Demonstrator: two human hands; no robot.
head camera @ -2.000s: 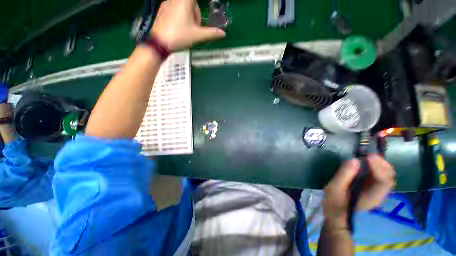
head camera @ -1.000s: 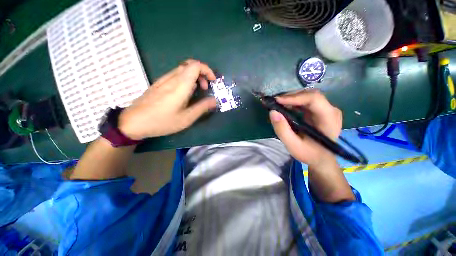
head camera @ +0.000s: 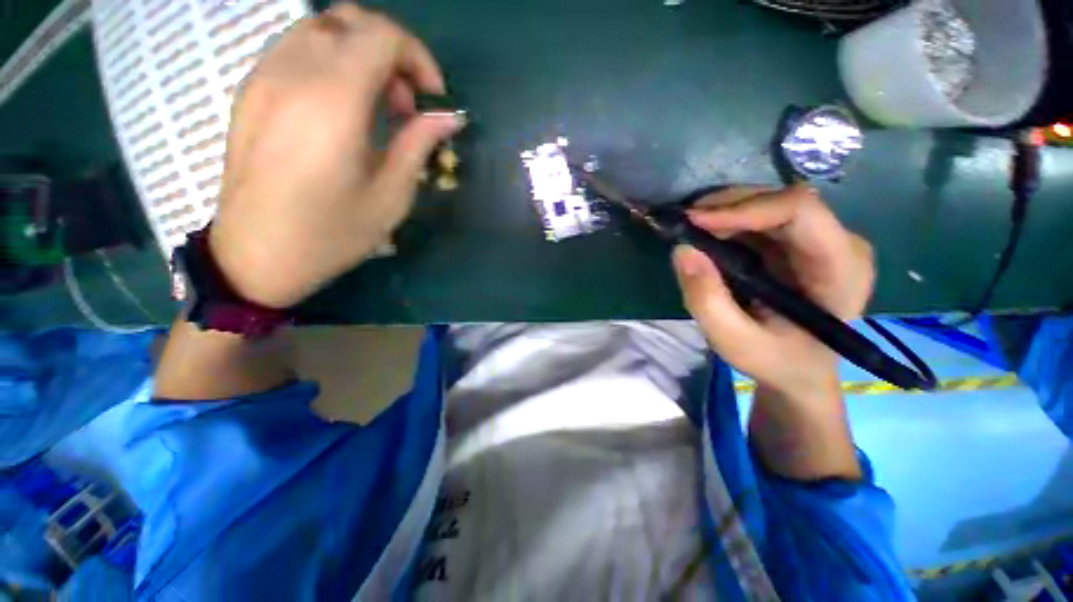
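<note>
A small white-silver circuit board [head camera: 561, 192] lies flat on the dark green bench mat. My right hand [head camera: 782, 276] holds a black soldering iron [head camera: 812, 308] like a pen; its thin tip points left, close to the board's right edge. I cannot tell whether the tip touches it. My left hand [head camera: 324, 165] is left of the board, with thumb and forefinger pinching a small silvery component [head camera: 445, 114]. A few gold-yellow component bits [head camera: 446, 168] lie on the mat just beside the left fingertips, partly hidden by the hand.
A large white component sheet [head camera: 165, 106] lies at the left, partly behind my left hand. A wristwatch [head camera: 821, 142] lies right of the board. A white tip-cleaning cup [head camera: 900, 73] with silvery shavings stands at upper right. A black cord [head camera: 1018, 218] hangs over the bench edge.
My left hand has left the board, moved left and now pinches a small component. The iron stays near the board. Earlier, the left hand was over the line and the right near the cup.
</note>
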